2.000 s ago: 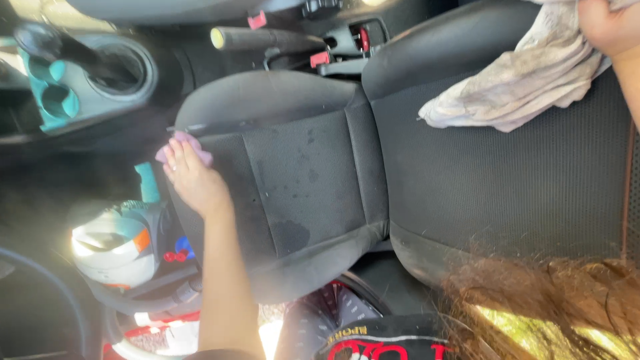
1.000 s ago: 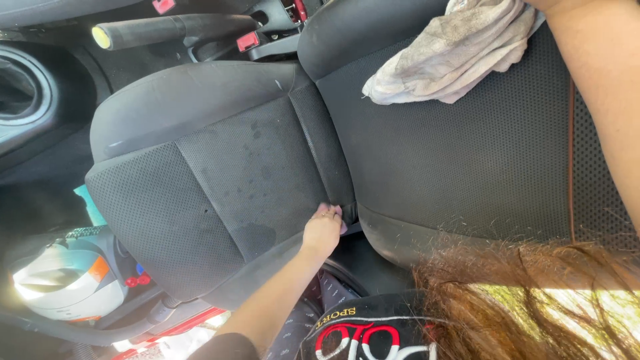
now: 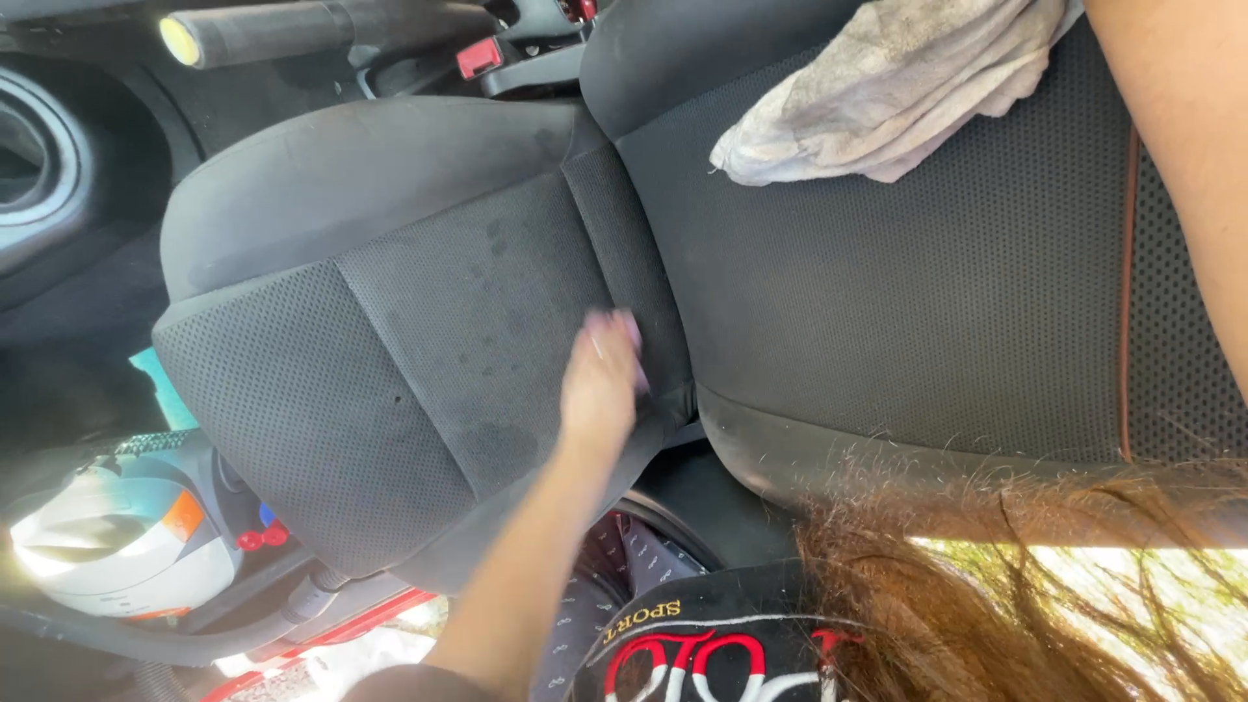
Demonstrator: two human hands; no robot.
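Observation:
My left hand [image 3: 600, 380], blurred, presses a small pink-purple pad or cloth [image 3: 639, 356] onto the black fabric car seat cushion [image 3: 487, 322], near its seam with the backrest [image 3: 877, 292]. Only the pad's edge shows past my fingers. Dark damp-looking spots mark the cushion's middle. At the upper right, a stained whitish cloth [image 3: 877, 97] lies against or hangs over the backrest. My right forearm crosses the right edge; the right hand is out of the frame.
The handbrake lever [image 3: 283, 34] and a red seat-belt buckle [image 3: 480, 58] lie beyond the seat. A white and orange appliance with a hose [image 3: 127, 541] stands at lower left. Long hair and a black printed garment [image 3: 702, 643] fill the lower right.
My left hand has moved from the cushion's front edge to its rear, near the backrest. My right hand, on the whitish cloth two seconds ago, has left the view. The view has come closer to the seat.

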